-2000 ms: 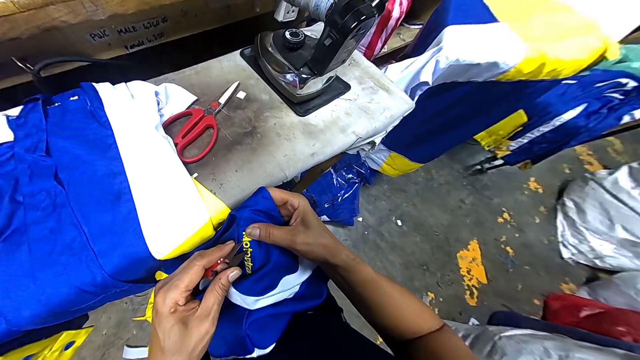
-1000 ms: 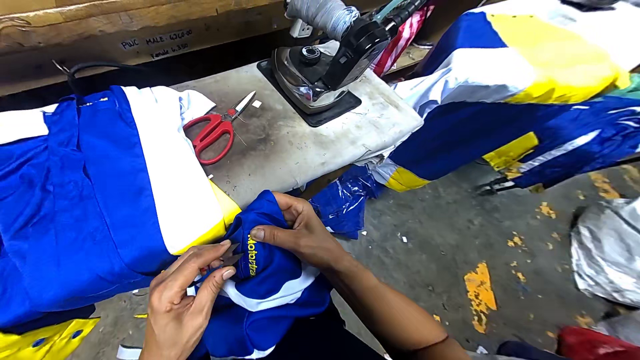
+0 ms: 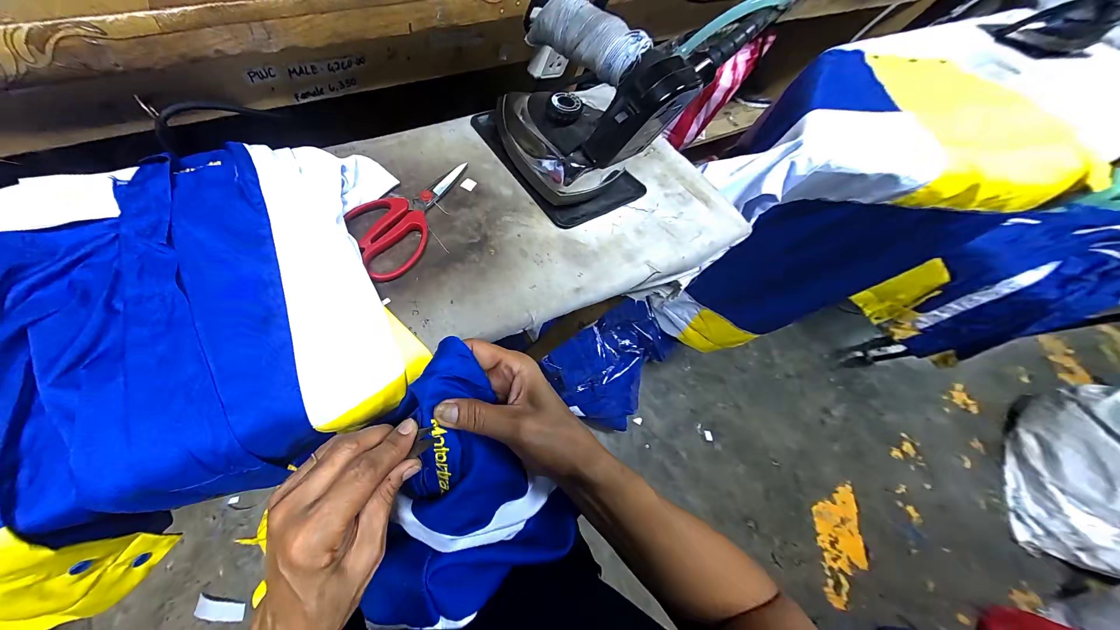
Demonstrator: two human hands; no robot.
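My left hand [image 3: 337, 512] pinches a small dark metal tool [image 3: 422, 444], mostly covered by the fingers, against the blue fabric; whether it is a thread snipper I cannot tell. Its tip lies beside the yellow embroidered lettering [image 3: 439, 459] on a blue and white garment [image 3: 490, 507]. My right hand [image 3: 529, 407] grips the bunched edge of that garment, thumb on top just above the lettering. Beyond both hands, red-handled scissors [image 3: 394, 232] lie on the pale ironing surface [image 3: 525, 271], blades partly apart. Folded blue, white and yellow garments [image 3: 210, 332] lie to the left.
An iron [image 3: 564, 144] sits on a black rest pad [image 3: 560, 210], with a grey thread cone [image 3: 588, 39] behind it. More garments [image 3: 875, 166] drape over a surface at the right. A silvery sack [image 3: 1067, 481] stands on the concrete floor [image 3: 744, 516].
The left hand's fingers have closed further around the small tool, whose red part showed two seconds ago and is now hidden. The right hand keeps its hold beside the lettering.
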